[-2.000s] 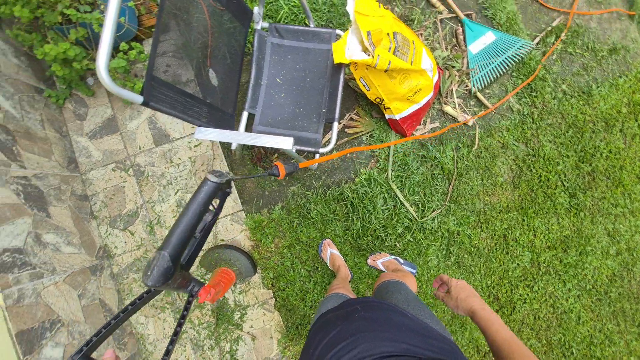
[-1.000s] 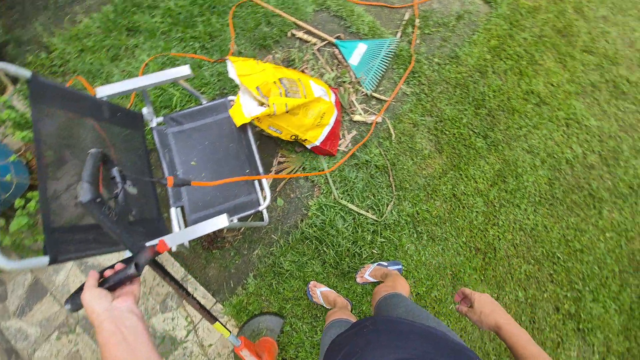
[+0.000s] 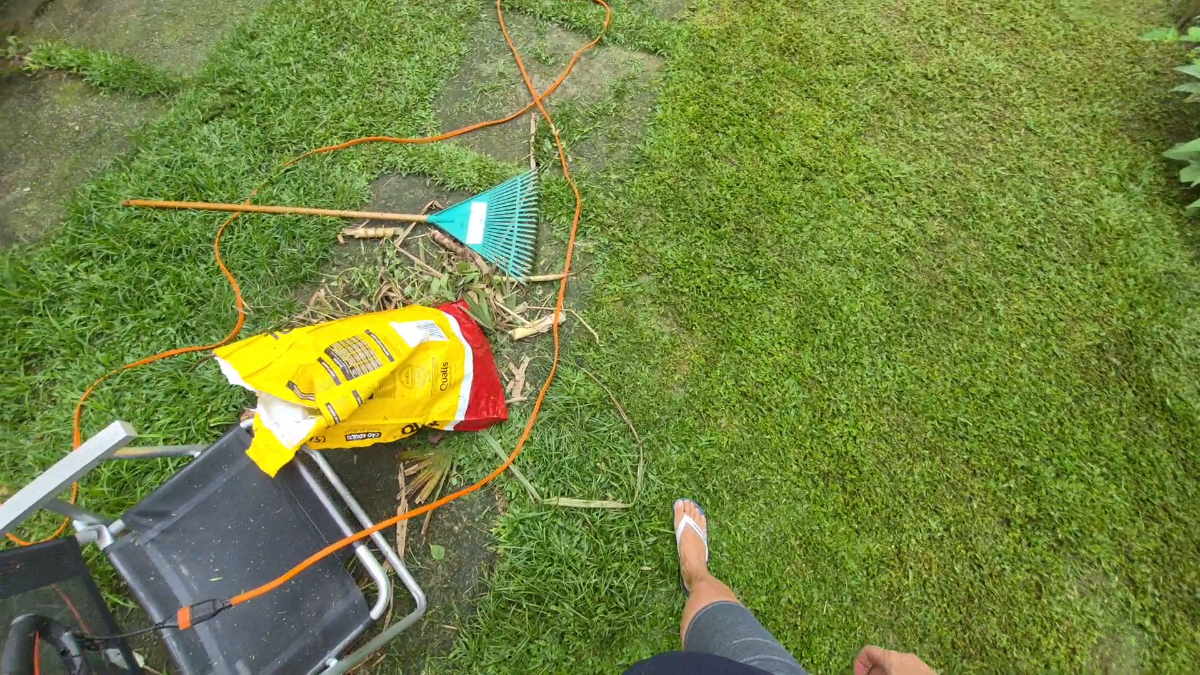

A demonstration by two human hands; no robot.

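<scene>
Only part of my right hand (image 3: 891,660) shows at the bottom edge, over the grass; its fingers look curled, and whether it holds anything is not visible. My left hand is out of view. At the lower left corner a black curved handle (image 3: 37,637) of the string trimmer shows in front of the folding chair. Its dark cord joins the orange extension cord (image 3: 553,375) at a plug connector (image 3: 185,617) over the chair seat (image 3: 244,553). From there the orange cord runs across the chair frame and loops over the lawn.
A yellow and red plastic bag (image 3: 384,375) lies beside the chair. Beyond it, a teal leaf rake (image 3: 492,223) with a wooden handle rests by dry leaves and stalks (image 3: 450,272). Mown lawn (image 3: 891,328) spreads to the right, with leafy plants (image 3: 1189,122) at its edge.
The view has swung well to the right. My left hand, on the trimmer's grip one second ago, has left the view. The trimmer's guard and head are also out of sight.
</scene>
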